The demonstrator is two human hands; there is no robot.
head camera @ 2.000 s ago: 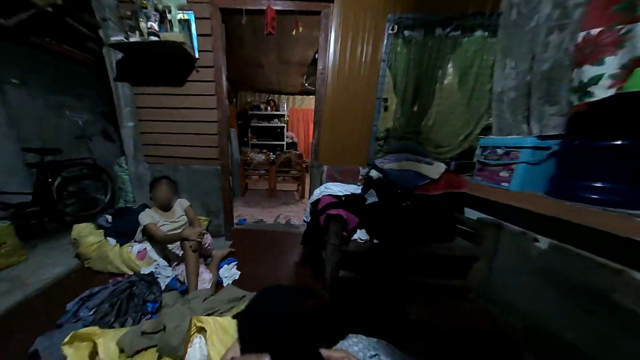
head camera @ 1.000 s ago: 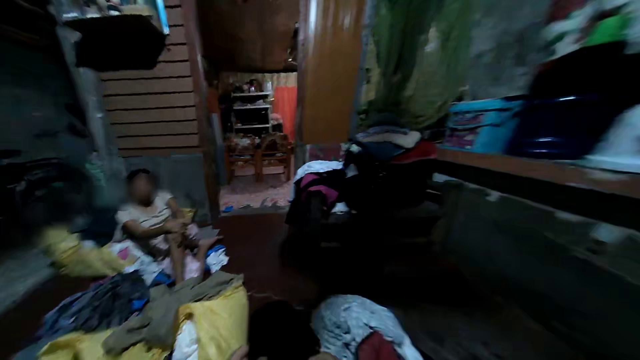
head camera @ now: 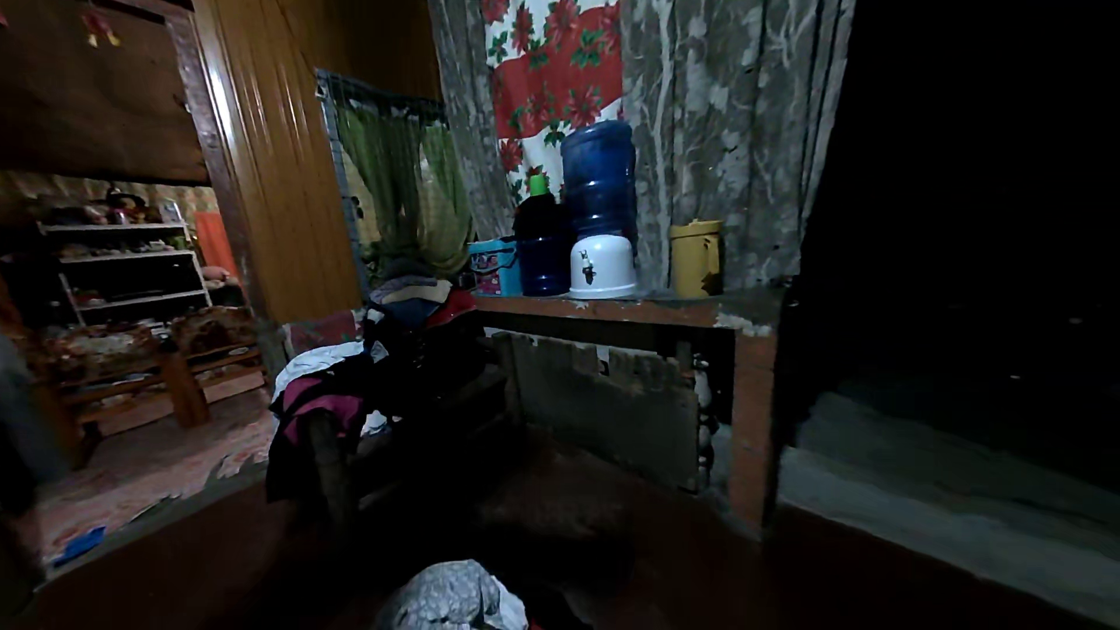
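Neither my left hand nor my right hand shows in the head view. A crumpled grey and white cloth [head camera: 451,597] lies at the bottom edge, with a bit of red beside it. Dark, pink and white clothes [head camera: 325,404] are heaped over a seat or bench, whose shape is lost in the dark. Folded clothes [head camera: 411,293] rest on top behind them. On the ledge stand a blue water jug [head camera: 600,179] on a white dispenser [head camera: 603,266], a yellow pitcher [head camera: 696,259], a turquoise bucket [head camera: 495,267] and a dark blue container [head camera: 543,265].
A concrete ledge [head camera: 612,310] crosses the middle, held at its right end by a post [head camera: 751,429]. At left, a doorway shows a white shelf rack [head camera: 131,255] and carved wooden chairs [head camera: 214,337]. A blurred dark shape stands at the left edge. The right side is very dark.
The view has swung far to the right. The seated person and the yellow sacks seen earlier at left are out of view, and the whole water dispenser and the pitcher now show.
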